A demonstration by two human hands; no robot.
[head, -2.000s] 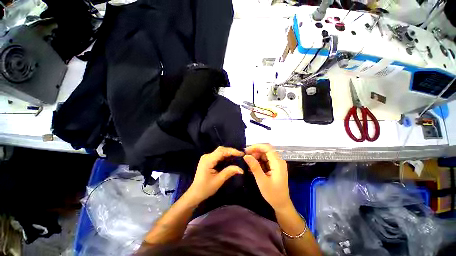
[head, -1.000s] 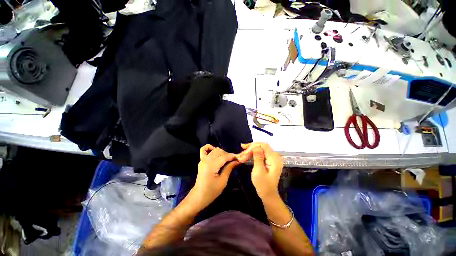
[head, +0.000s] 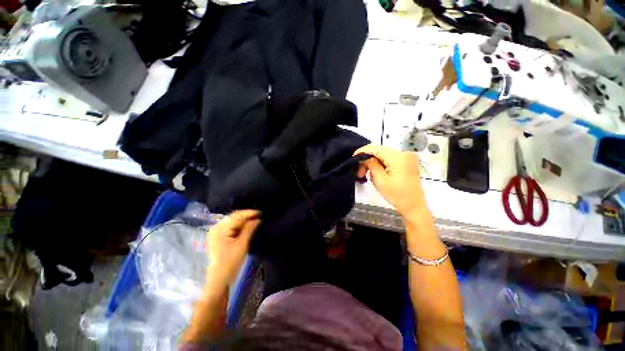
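The black garment [head: 236, 130] lies over the left part of the white table and hangs over its front edge toward my lap. My right hand [head: 394, 177] pinches a fold of it near the table's front edge, below the needle plate. My left hand [head: 231, 240] is at the garment's lower left edge, fingers curled with the fingertips at the cloth. The cloth is spread between the two hands, with a thin pale line on it. The exact fingertip contact of my left hand is blurred.
A lockstitch sewing machine [head: 534, 89] stands right, with a black mobile phone [head: 468, 162] and red-handled scissors [head: 525, 199] before it. A grey machine [head: 89, 58] stands left. Blue crates with clear plastic bags [head: 171, 264] sit below the table on both sides.
My hands have moved apart from their meeting point: the right up and right with a cloth fold, the left to the lower left. The whole view has shifted and tilted.
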